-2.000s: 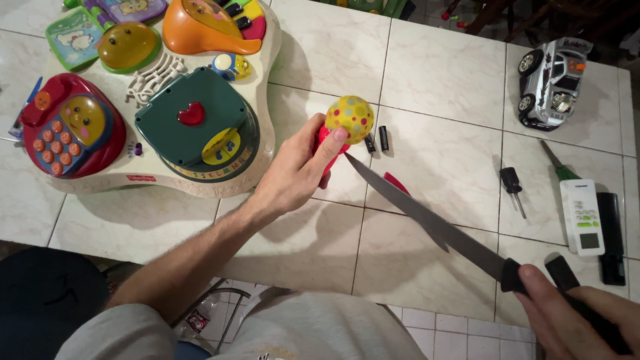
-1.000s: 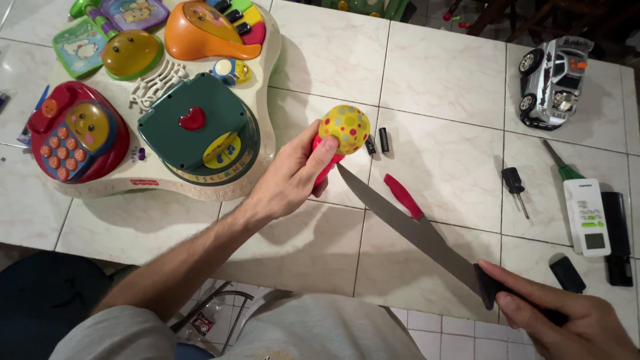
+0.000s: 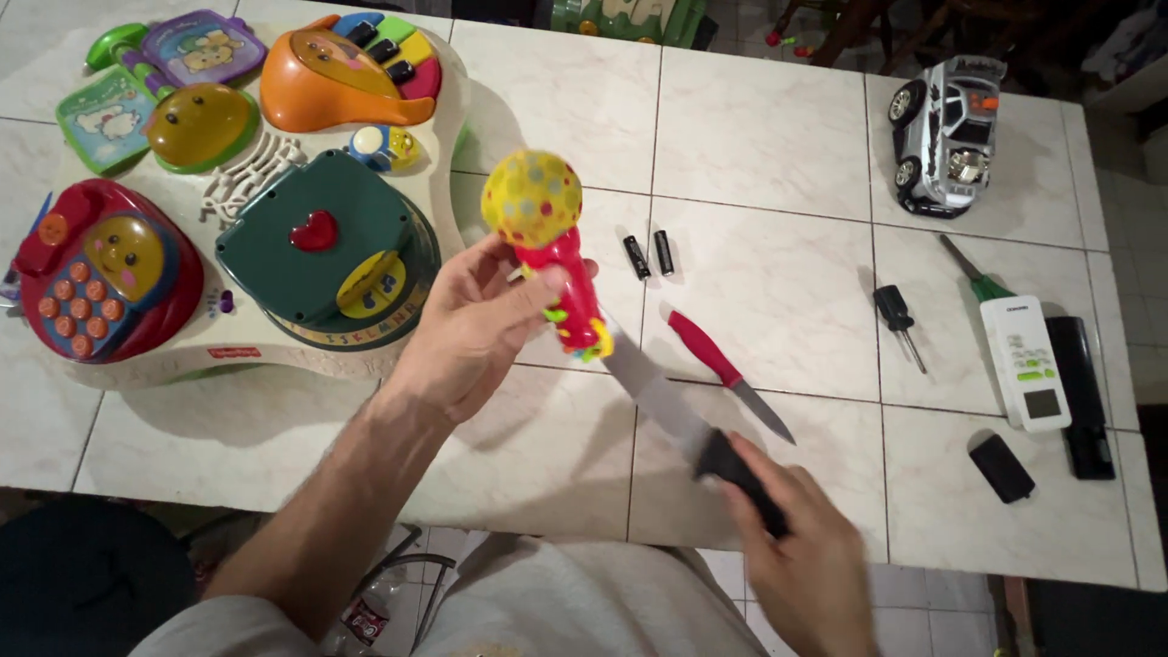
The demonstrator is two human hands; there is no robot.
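Observation:
A toy microphone (image 3: 573, 297) with a red handle and a dotted yellow ball head is gripped in my left hand (image 3: 484, 319), over the tiled table. My right hand (image 3: 794, 538) holds the black handle of a large kitchen knife (image 3: 662, 401). Its blade points up and left, the tip close to or behind the lower end of the toy's handle; whether they touch cannot be told. Two small black batteries (image 3: 636, 257) (image 3: 663, 253) lie to the right of the toy. Below them rests a small red-handled knife (image 3: 707, 349), which neither hand touches.
A Fisher-Price activity table toy (image 3: 315, 237) fills the left side. On the right are a silver toy car (image 3: 949, 137), a black screwdriver (image 3: 894, 310), a green-handled tool (image 3: 981, 283), a white remote control (image 3: 1027, 365), a long black object (image 3: 1081, 401) and a small black cover (image 3: 1002, 467).
The toy microphone has turned so that its handle's lower end now shows toward the blade. My right hand has moved left with the large knife, uncovering more of the small red-handled knife.

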